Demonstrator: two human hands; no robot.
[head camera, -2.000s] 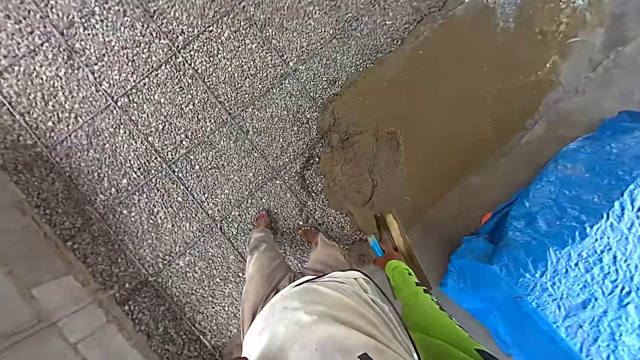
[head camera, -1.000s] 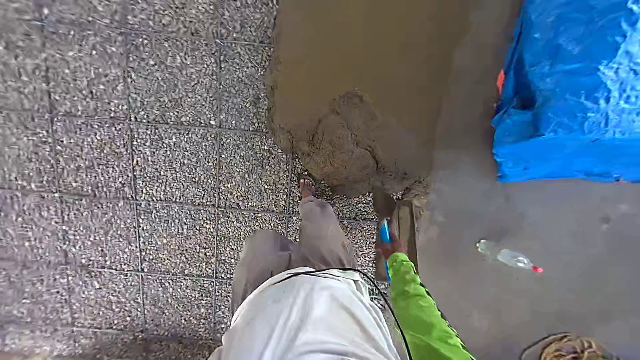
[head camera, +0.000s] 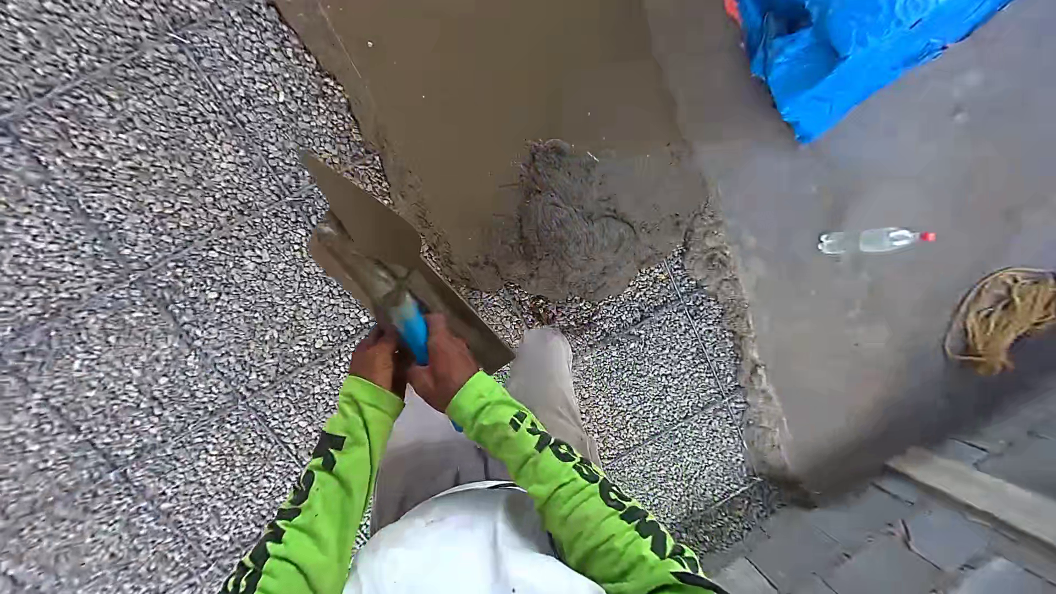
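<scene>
Both my hands are together in front of my body, in bright green sleeves. My right hand (head camera: 445, 363) is closed on a trowel's blue handle (head camera: 412, 332). Against the trowel's underside my left hand (head camera: 379, 360) is closed too, but exactly what it grips is hidden. The long, mud-coated metal trowel blade (head camera: 363, 206) points up and left over the pebble-surfaced floor. A second flat, muddy tool face (head camera: 346, 268) lies alongside it. Ahead and to the right, wet mortar (head camera: 577, 219) is heaped at the near end of a smooth wet strip (head camera: 495, 74).
Pebbled paving with grid lines (head camera: 206, 330) spreads left and beneath me. At right lie a blue tarpaulin (head camera: 841, 58), a clear plastic bottle with a red cap (head camera: 887, 240) and a coil of rope (head camera: 1011, 318). A pale plank (head camera: 973, 495) rests at lower right.
My left hand, not visible in the earlier frames, has come beside my right hand. The tools, low at my right side before, are now raised in front of me. The view has turned.
</scene>
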